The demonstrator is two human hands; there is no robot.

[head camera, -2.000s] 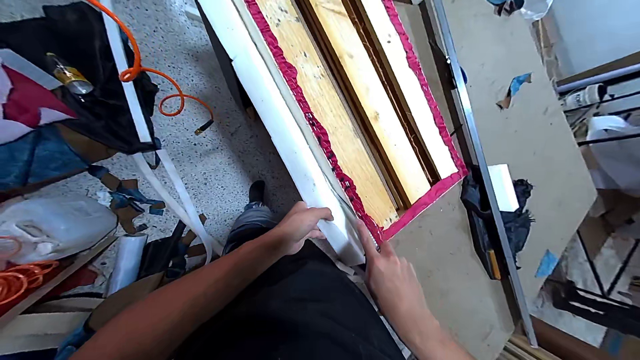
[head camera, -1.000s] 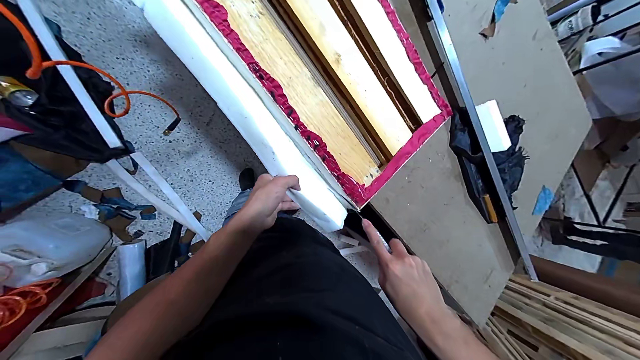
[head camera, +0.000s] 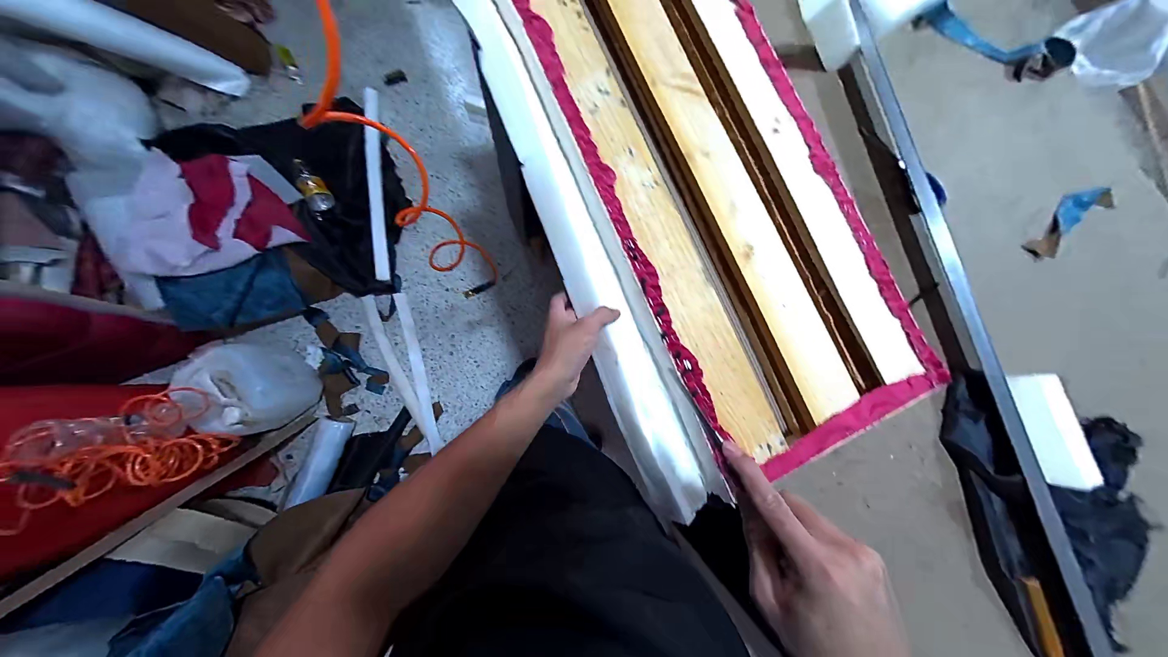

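Note:
A wooden slatted frame [head camera: 684, 164] edged with stapled magenta fabric [head camera: 849, 418] lies on the table. Along its left side runs a white foam or padding strip [head camera: 593, 274]. My left hand [head camera: 570, 347] grips the outer edge of this strip, thumb on top. At the near corner is my right hand [head camera: 812, 566], its index finger extended along the seam between strip and fabric edge. Its other fingers curl around something dark that is mostly hidden; I cannot tell what it is.
A long metal bar [head camera: 967, 319] lies across the table [head camera: 1113, 338] on the right, beside a white block [head camera: 1054, 429] and black cloth [head camera: 1109, 529]. An orange coiled hose [head camera: 420, 173] hangs at the left, above a floor strewn with fabric scraps, white strips and a plastic jug [head camera: 246, 388].
My left hand has moved farther up along the white strip, away from its near end. My right hand's finger now lies at the seam by the frame's corner. The view has shifted.

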